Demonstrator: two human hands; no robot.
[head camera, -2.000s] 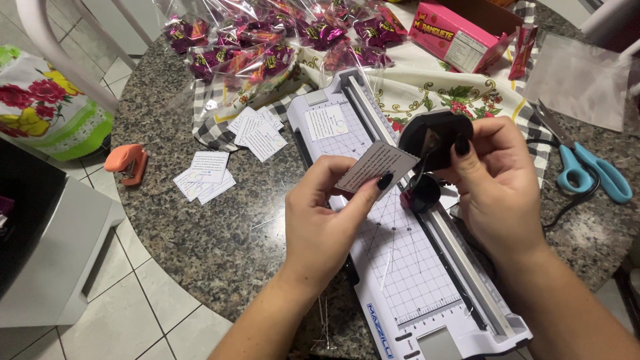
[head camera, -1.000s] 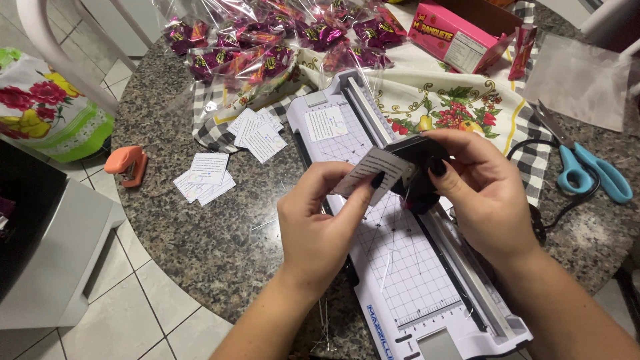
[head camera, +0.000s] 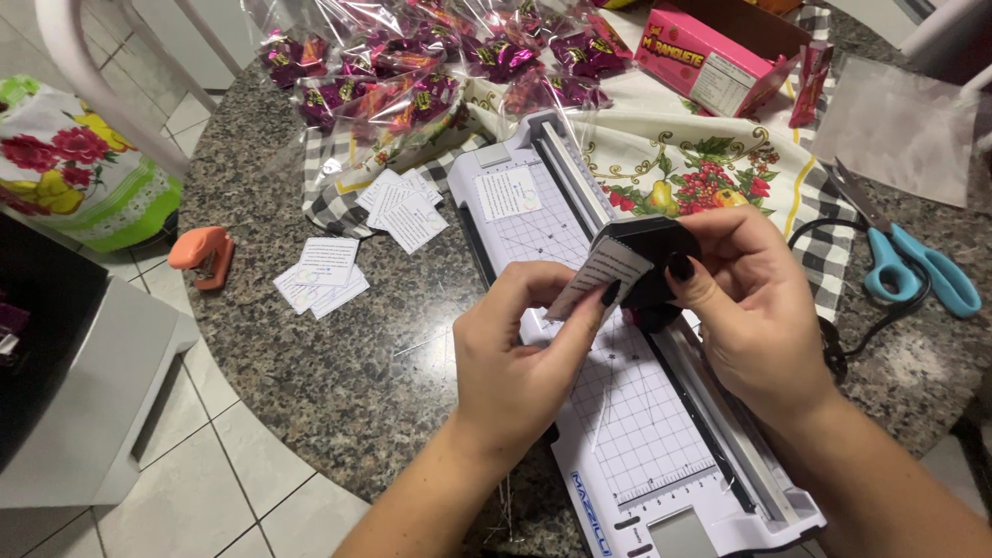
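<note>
My left hand (head camera: 527, 349) pinches a small printed paper card (head camera: 601, 277) between thumb and fingers. The card's upper edge meets a black handheld device (head camera: 659, 252), likely a corner punch, which my right hand (head camera: 752, 310) grips from the right. Both hands are above a white paper trimmer (head camera: 651, 434) with a grid and a metal rail. Another printed card (head camera: 508, 194) lies on the trimmer's upper end. To its left, two small piles of cards rest on the granite table, one nearer (head camera: 322, 271) and one farther (head camera: 407, 213).
An orange stapler (head camera: 201, 256) stands at the table's left edge. Blue-handled scissors (head camera: 903, 263) and a dark cable are at right, below a clear plastic sheet (head camera: 899, 132). Bagged purple-wrapped sweets (head camera: 418, 85) and a pink box (head camera: 705, 62) sit on the fruit-print cloth (head camera: 697, 170) at the back.
The card in my left hand and the black device were apart two seconds ago and now meet. My right hand has turned the device and lowered it toward the card.
</note>
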